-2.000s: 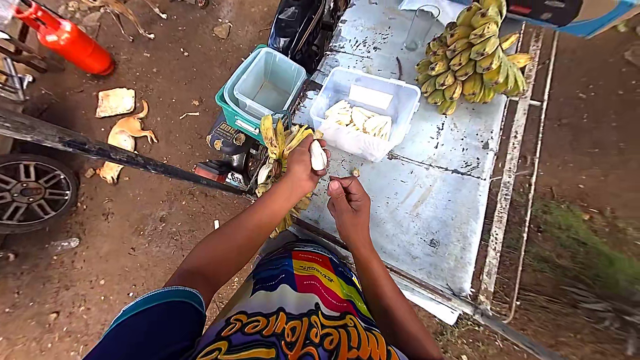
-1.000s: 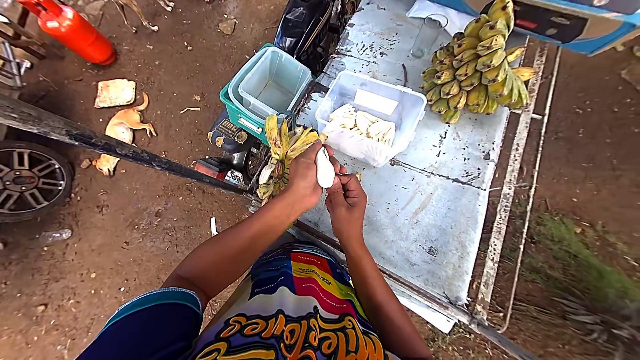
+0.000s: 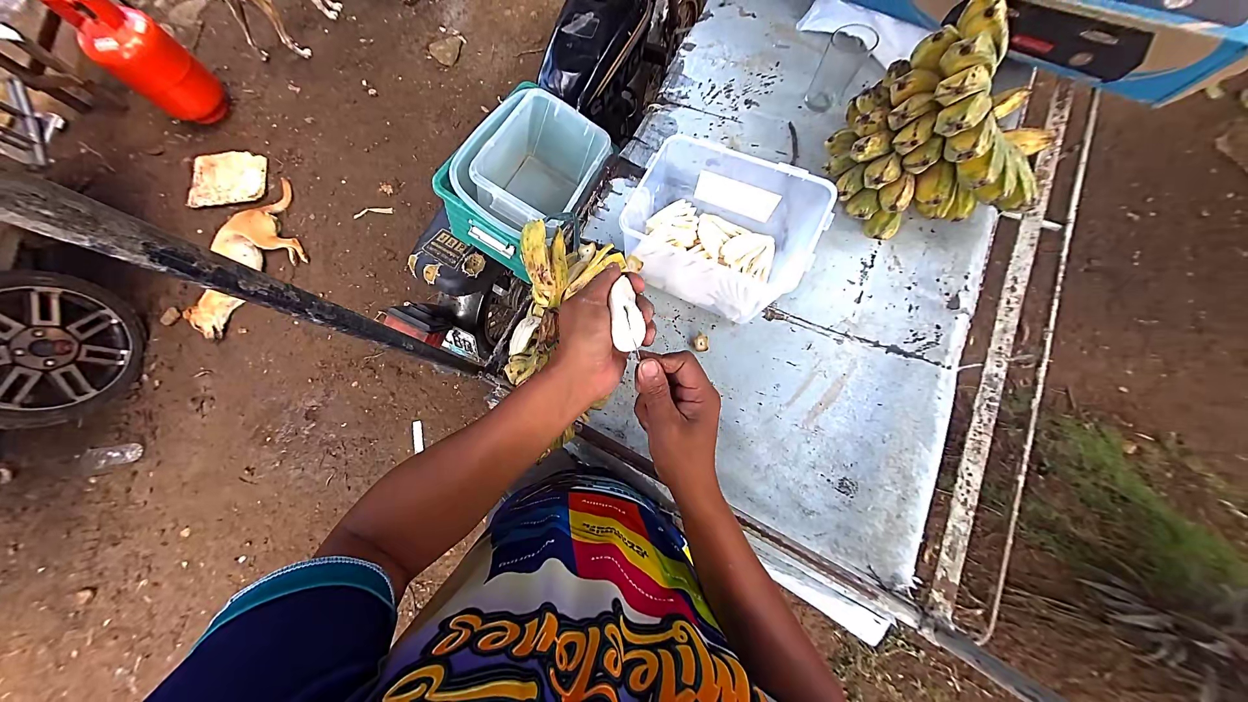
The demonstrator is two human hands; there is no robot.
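My left hand (image 3: 593, 331) is closed around a peeled banana (image 3: 627, 314), whose pale flesh faces up. The fingers of my right hand (image 3: 679, 405) pinch something thin, perhaps a blade or stick, whose tip meets the lower end of the banana; most of it is hidden. Banana peels (image 3: 548, 265) hang in a heap just beyond my left hand, at the table's edge. A clear plastic tub (image 3: 805, 229) holding peeled bananas (image 3: 721, 244) stands on the metal-topped table (image 3: 858, 390). Farther right lies a large bunch of unpeeled bananas (image 3: 926, 132).
Nested plastic bins (image 3: 478, 234) stand left of the tub, above a motorcycle seat (image 3: 448, 258). A glass (image 3: 840, 68) sits at the table's far side. A dark pole (image 3: 234, 278) crosses the left. On the ground are a lying dog (image 3: 244, 239) and a red gas cylinder (image 3: 156, 68).
The banana in my left hand has turned, showing more of its pale flesh than two seconds ago. My right hand has moved closer to it.
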